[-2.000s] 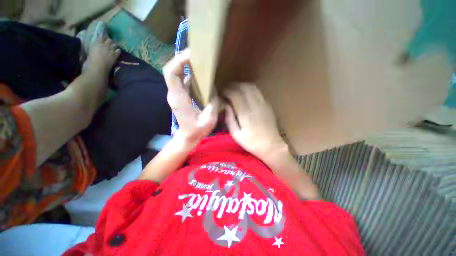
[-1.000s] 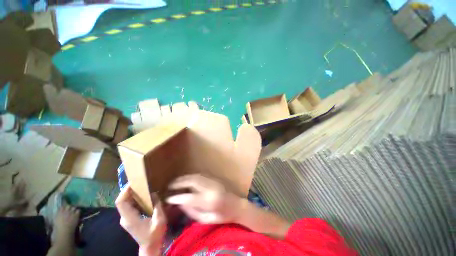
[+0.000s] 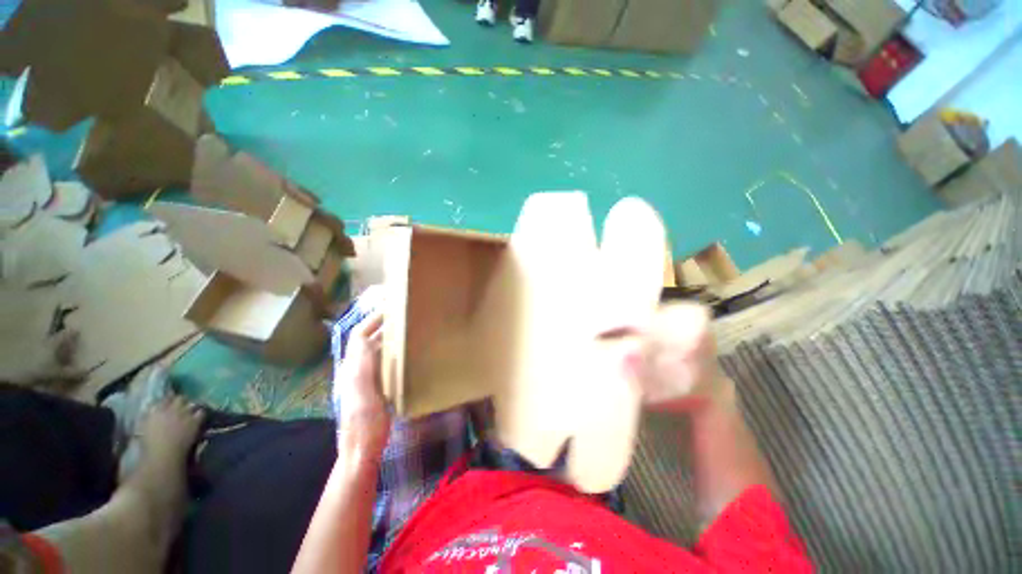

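A folded box (image 3: 454,320) with a tray part at the left and a tall lobed back panel (image 3: 560,336) at the right is held above my lap. The tray's open side faces up towards me. My left hand (image 3: 364,387) holds the tray's left outer wall. My right hand (image 3: 672,353) is blurred and lies at the right edge of the back panel, its fingers over the edge near a gap between lobes. The fingertips are too blurred to tell exactly.
A stack of blanks (image 3: 874,415) rises at the right. Finished boxes (image 3: 252,308) lie at the left, and more (image 3: 708,267) behind the back panel. A neighbour's dark-trousered leg (image 3: 258,482) is at lower left. Yellow-black tape (image 3: 448,72) crosses the green floor; a person's shoes (image 3: 521,28) show at the top.
The box has turned so the tray is at the left and the back panel at the right. My right hand has moved from inside the tray to the panel's right edge. The view has shifted.
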